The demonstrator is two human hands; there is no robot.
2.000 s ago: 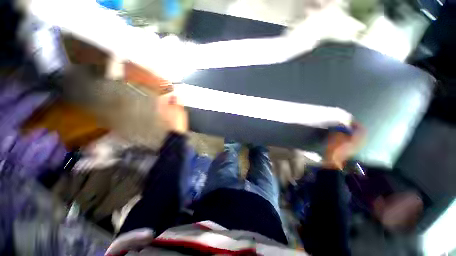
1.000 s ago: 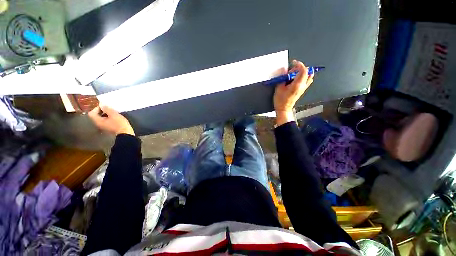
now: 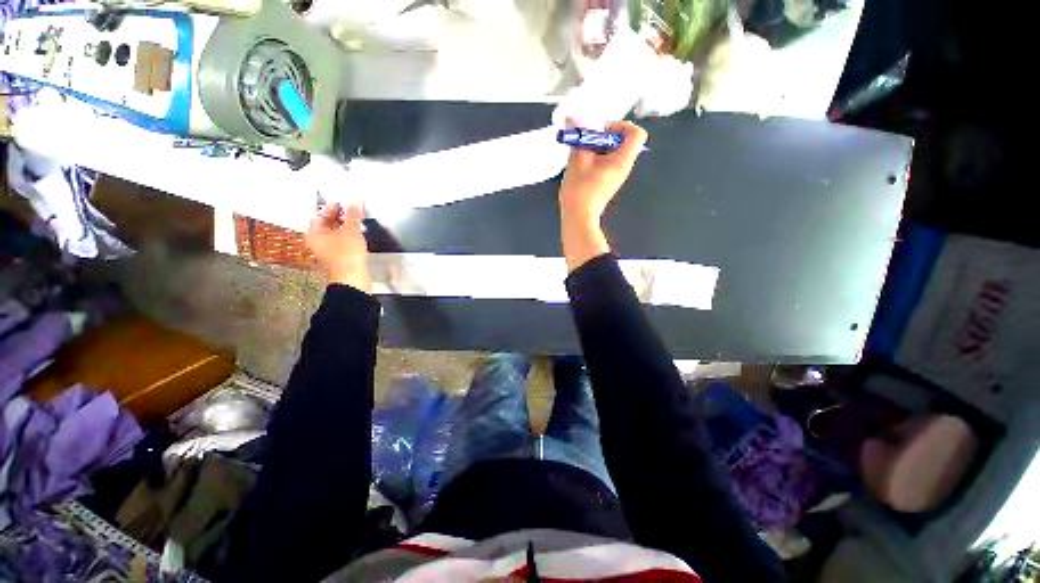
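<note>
A long white strip [image 3: 485, 169] runs across the dark grey tabletop [image 3: 787, 216] from my left hand to my right hand. My left hand [image 3: 340, 233] has its fingertips at the strip's left end; whether it grips or presses it is unclear in the glare. My right hand [image 3: 600, 177] holds a blue marker pen [image 3: 590, 139] at the strip's right end, by a white heap. A second white strip [image 3: 667, 284] lies flat nearer me, passing under my right wrist.
A blue-and-white sewing machine [image 3: 183, 63] with a round grey-green end stands at the back left. White material [image 3: 656, 77] and bags with green leaves lie at the far edge. Purple fabric [image 3: 68, 427] is heaped at the left. A pinkish round seat [image 3: 918, 461] is at the right.
The view has shifted. My hands have moved from the nearer strip, which now lies flat, to the farther strip. The pen is still in my right hand.
</note>
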